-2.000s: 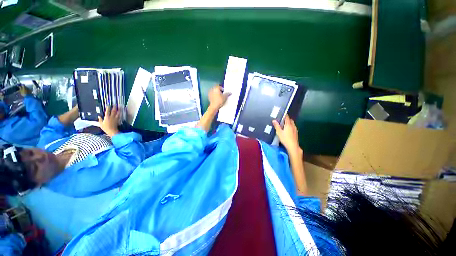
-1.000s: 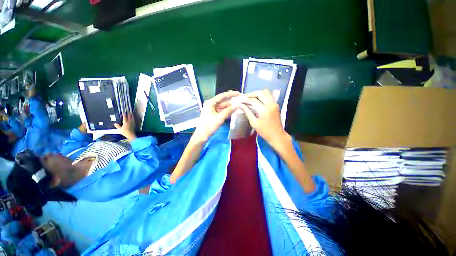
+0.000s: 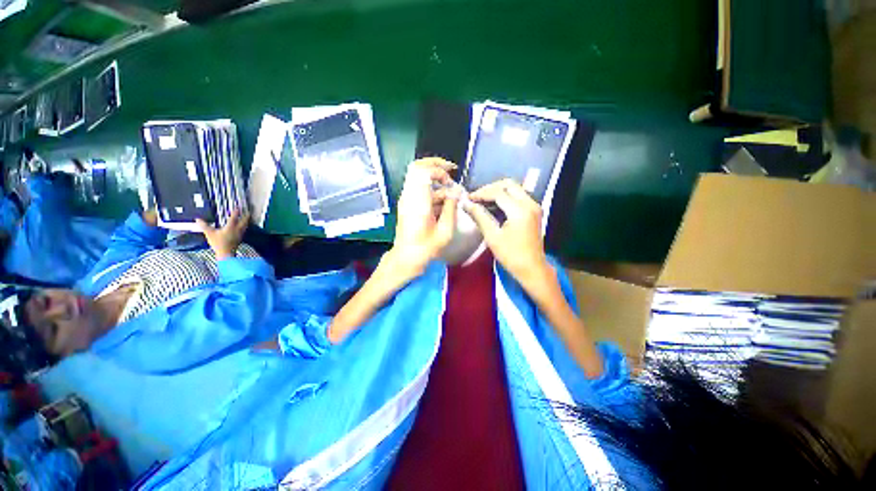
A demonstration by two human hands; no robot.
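A tablet back cover (image 3: 522, 146) lies black inner face up on a white separator sheet, with pale patches near its top left. My left hand (image 3: 427, 213) and my right hand (image 3: 512, 222) meet over its lower left part, fingertips pinched together. They hold a release liner strip (image 3: 465, 237), which hangs pale and blurred between them towards me. Whether a small pad is at the fingertips is too small to tell. The hands hide the lower left of the cover. A dark work mat (image 3: 574, 173) shows beside the cover.
A stack of covers topped by a shiny film-covered one (image 3: 338, 171) lies at the left, near a white strip (image 3: 266, 169). A co-worker's hand (image 3: 227, 235) touches another row of covers (image 3: 176, 173). A packing carton (image 3: 768, 230) stands at the right.
Two seconds ago my left hand was on the white strip left of the cover and my right hand at the cover's right edge. Both have come together over the cover, the strip now between them.
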